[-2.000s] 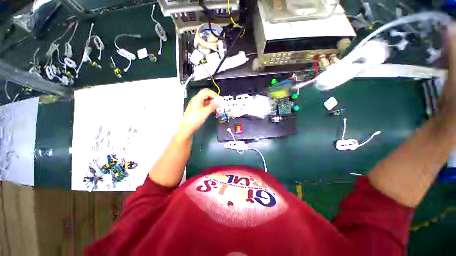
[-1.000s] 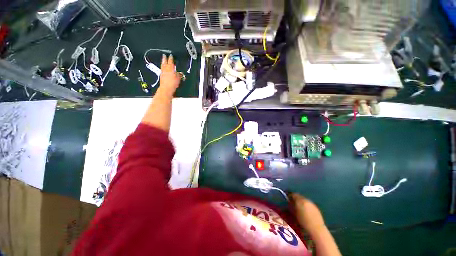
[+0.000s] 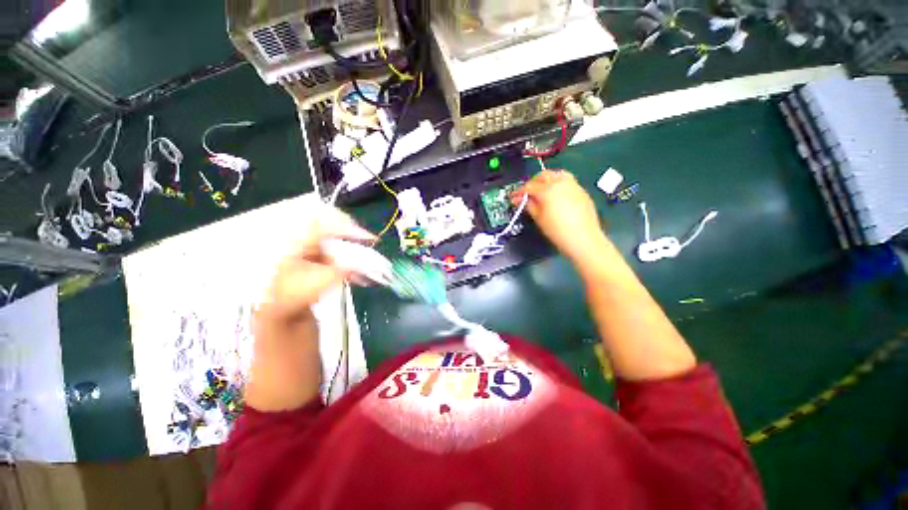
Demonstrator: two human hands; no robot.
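My left hand (image 3: 317,261) is blurred and holds a white cabled unit (image 3: 370,261) in front of the fixture; a blurred green part and a white cable bundle (image 3: 486,343) extend from it towards my shirt. My right hand (image 3: 560,207) pinches the end of a white output cable at the green test board (image 3: 497,203); its tip is hidden by my fingers. That cable's bundle (image 3: 484,246) hangs over the black test fixture (image 3: 518,251). A small charger circuit board (image 3: 412,237) sits at the white socket block (image 3: 447,217). The red light (image 3: 450,262) is partly covered.
Loose boards (image 3: 221,390) lie on the white paper sheet (image 3: 269,239) at left. Cabled units (image 3: 112,199) lie at back left. Beige instruments (image 3: 523,90) and a white power strip (image 3: 396,154) stand behind. A white square piece (image 3: 611,180) and spare cabled unit (image 3: 658,248) lie right.
My left hand has come back from the back-left units with a white cabled unit. My right hand has moved from the bench's front edge to the green board, and the cable bundle has shifted up onto the fixture.
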